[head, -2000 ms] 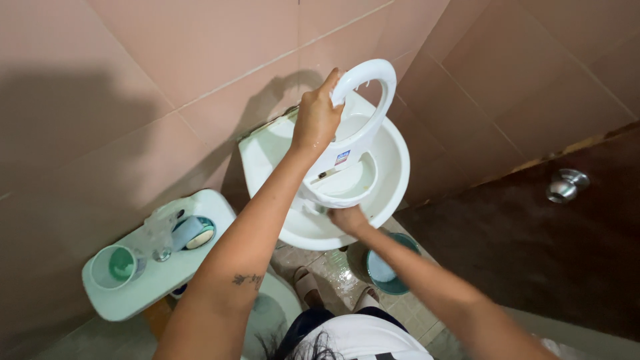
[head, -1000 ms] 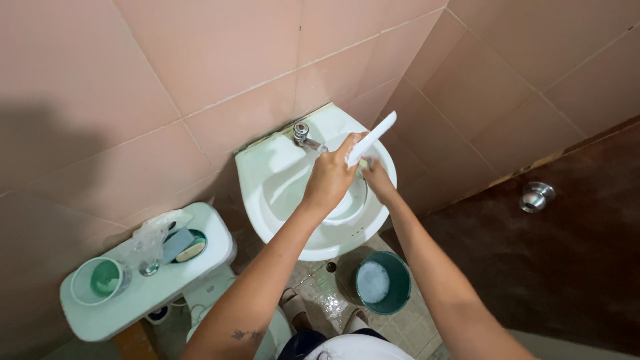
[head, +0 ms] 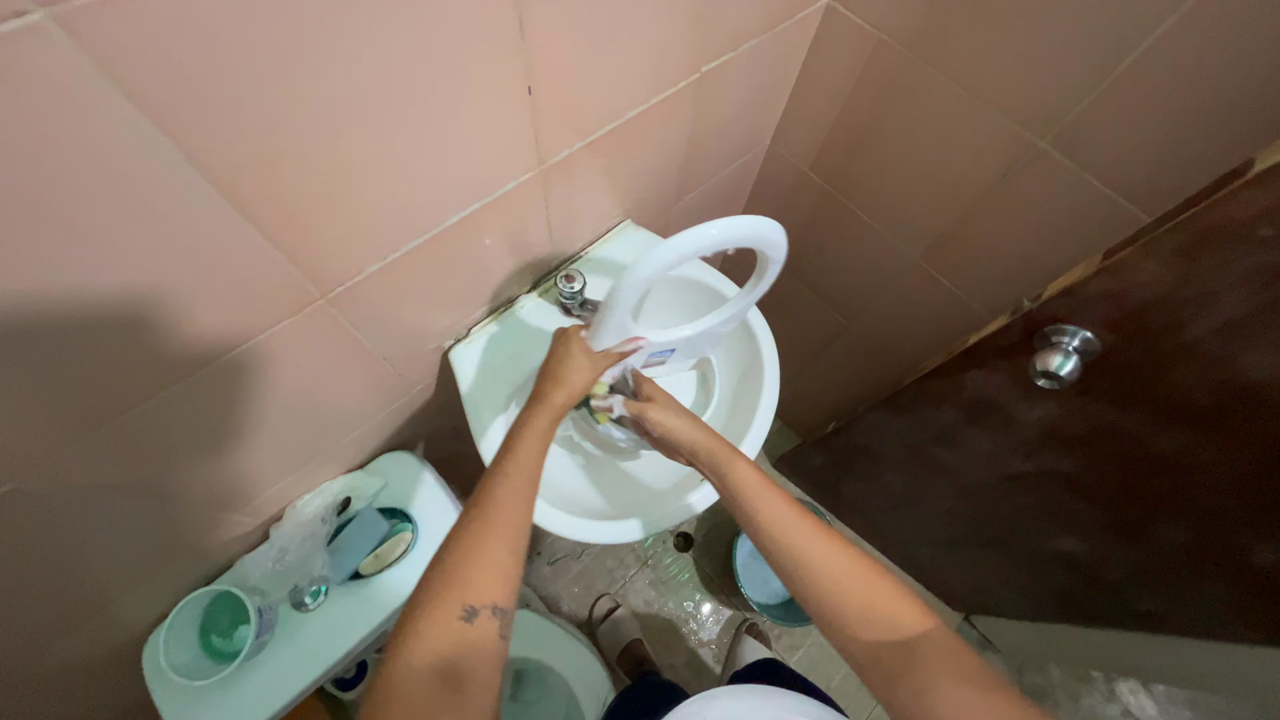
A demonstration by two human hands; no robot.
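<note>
Over the white washbasin [head: 600, 510], my left hand [head: 583, 368] grips the lower part of a white plastic piece with a large oval ring [head: 775, 250], which tilts up toward the right. A small label sits below the ring. My right hand [head: 655, 412] is closed on a yellowish, dark-edged sponge or scrubber [head: 600, 392] with suds, against the lower part of the white piece; its exact shape is blurred. Part of a rounded lower section shows inside the basin, beside my right hand. The metal faucet [head: 571, 288] stands just behind my left hand.
A toilet tank lid [head: 310, 655] at lower left holds a clear plastic tub [head: 205, 635], a plastic bag [head: 300, 535] and a dish with soap [head: 388, 552]. A bucket of sudsy water [head: 765, 580] stands on the wet floor. A dark door with a metal knob [head: 1062, 357] is on the right.
The ringed white piece, seen nearly edge-on a second ago, now shows its open ring tilted up. My left hand has moved from near the ring to the lower part of the piece.
</note>
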